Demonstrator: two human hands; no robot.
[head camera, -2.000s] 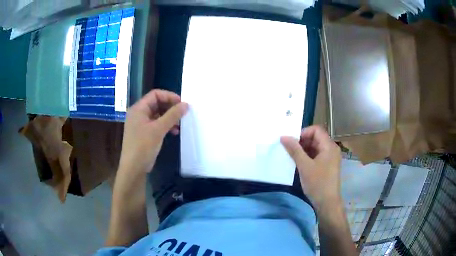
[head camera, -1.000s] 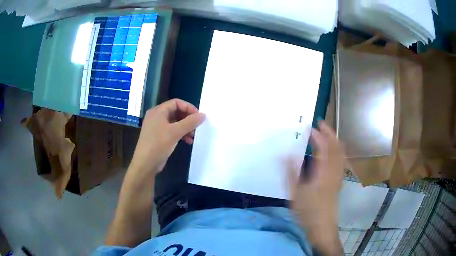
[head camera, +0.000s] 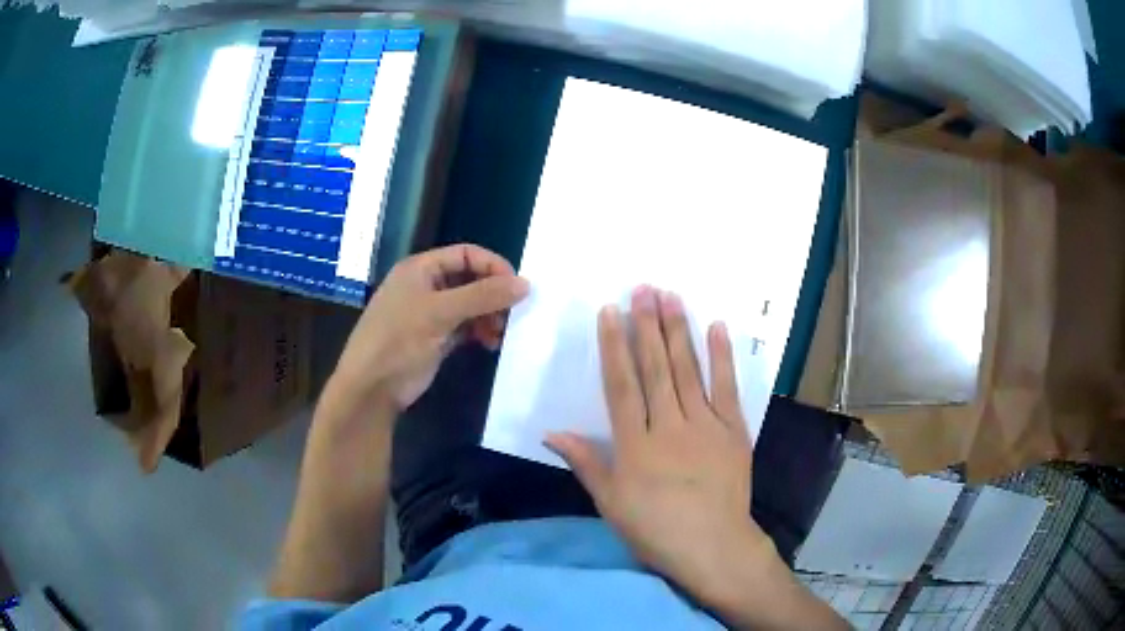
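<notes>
A white-topped panel (head camera: 672, 185), covered by the backsheet, lies before me, turned slightly clockwise, with small dark marks near its right edge. My left hand (head camera: 450, 308) pinches its left edge between thumb and fingers. My right hand (head camera: 679, 425) lies flat on the lower part of the sheet, fingers spread and pointing away from me. The layers under the white sheet are hidden.
Blue cell arrays (head camera: 296, 185) lie on a pale-green glassy board (head camera: 160, 185) at left. Clear glass (head camera: 919, 271) lies on brown paper (head camera: 1030, 284) at right. Whitish sheet stacks (head camera: 740, 43) line the far edge. A cardboard box (head camera: 253, 382) stands lower left, a wire rack (head camera: 1049, 542) lower right.
My right hand has moved from the panel's right edge onto its lower face and flattened. My left hand stays at the left edge. The view has shifted, and the panel appears more tilted.
</notes>
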